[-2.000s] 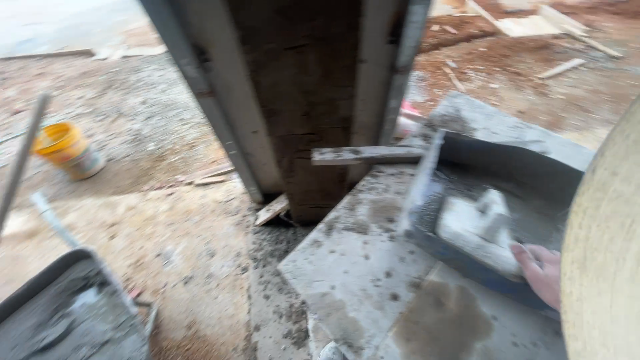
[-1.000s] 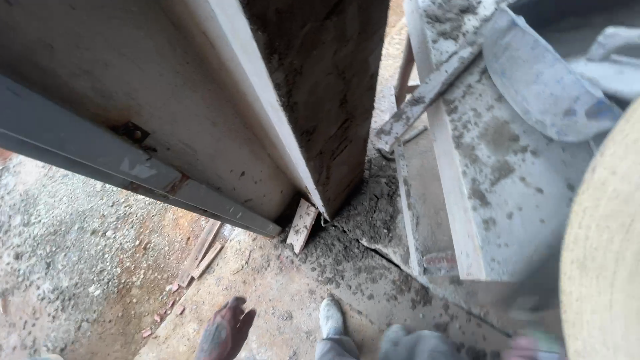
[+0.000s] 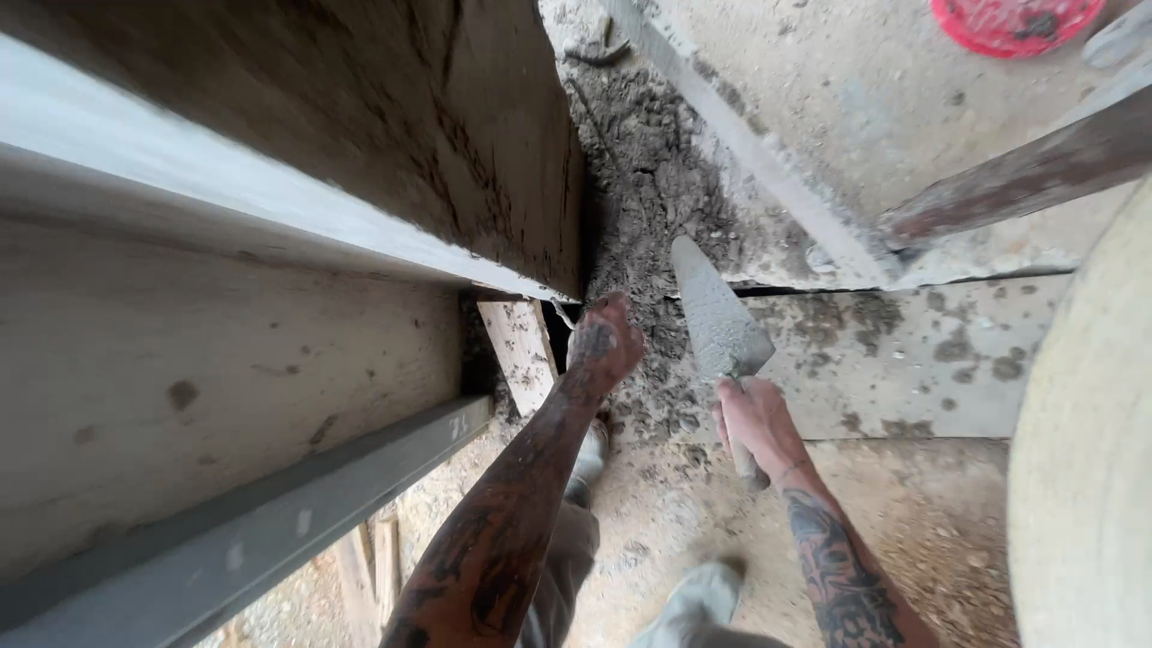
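My right hand is closed around the handle of a pointed mason's trowel, whose blade points away from me above the mortar-spattered ground. Beside the foot of a column with a rough brown face, my left hand is held curled; whether it grips anything is hidden. A short wooden board leans just left of my left wrist, at the column's base. Dark wet mortar lies along the right side of the column and between my two hands.
A grey metal beam runs along the lower left. At the right, a brown wooden post stands near a pale mortar-crusted strip. A red tub is at the top right. A spattered slab lies right of the trowel.
The view has swung down closer to the column's base. Both forearms are now in view there, with a trowel in my right hand. The grey mortar tray seen earlier is out of view.
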